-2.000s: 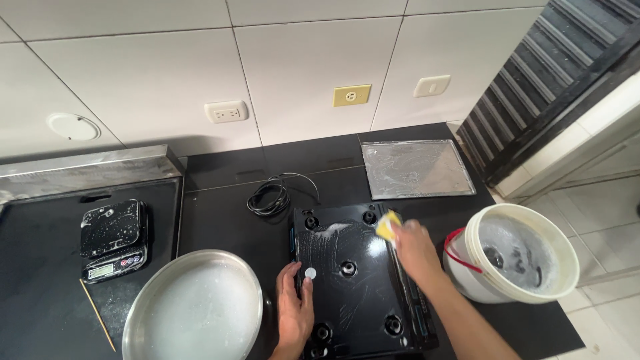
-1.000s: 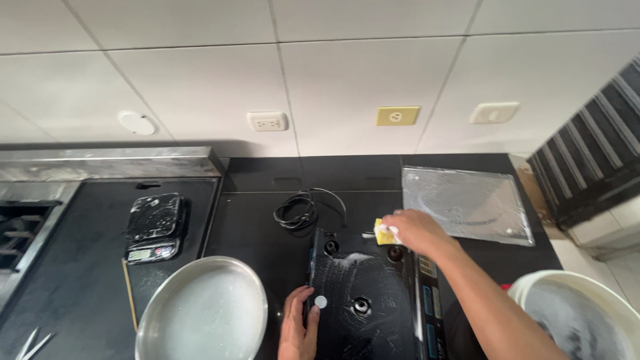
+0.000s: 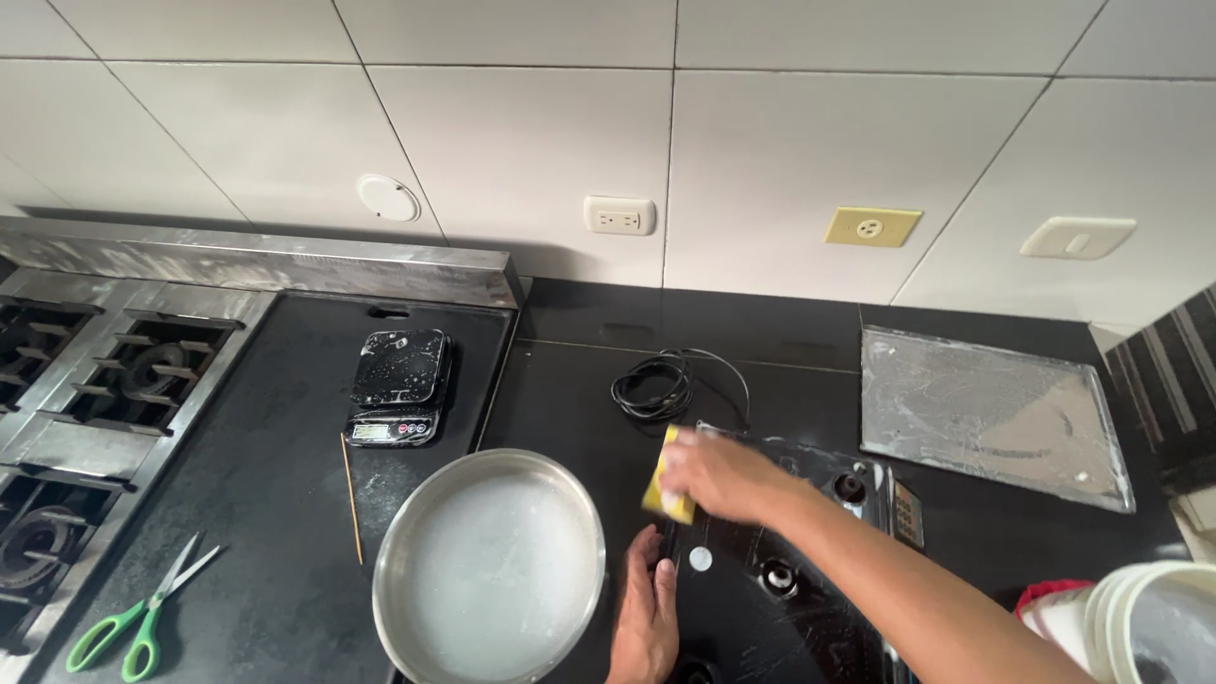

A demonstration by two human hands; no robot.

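Observation:
In my right hand (image 3: 727, 475) is a yellow sponge (image 3: 668, 480), held at the upper left corner of a black appliance (image 3: 731, 608) that has a keypad on its right side and several round dark fittings. My left hand (image 3: 646, 613) rests against the appliance's left edge, fingers upright, near a small white round spot; it grips nothing that I can see. A coiled black cable (image 3: 654, 388) lies just behind the appliance. Left of my left hand stands a round metal pan (image 3: 489, 579) of cloudy liquid. My right forearm hides part of the appliance.
A wet metal plate (image 3: 993, 418) lies at the back right, a white bucket (image 3: 1107, 617) at the lower right. Leftward are a kitchen scale (image 3: 399, 389), a thin wooden stick (image 3: 352, 499), green-handled scissors (image 3: 142, 617) and a gas stove (image 3: 142, 370). Outlets are on the tiled wall (image 3: 513, 142).
My right hand has moved the sponge from the appliance's far right part to its upper left corner. My left hand stays at the left edge. The view has swung left.

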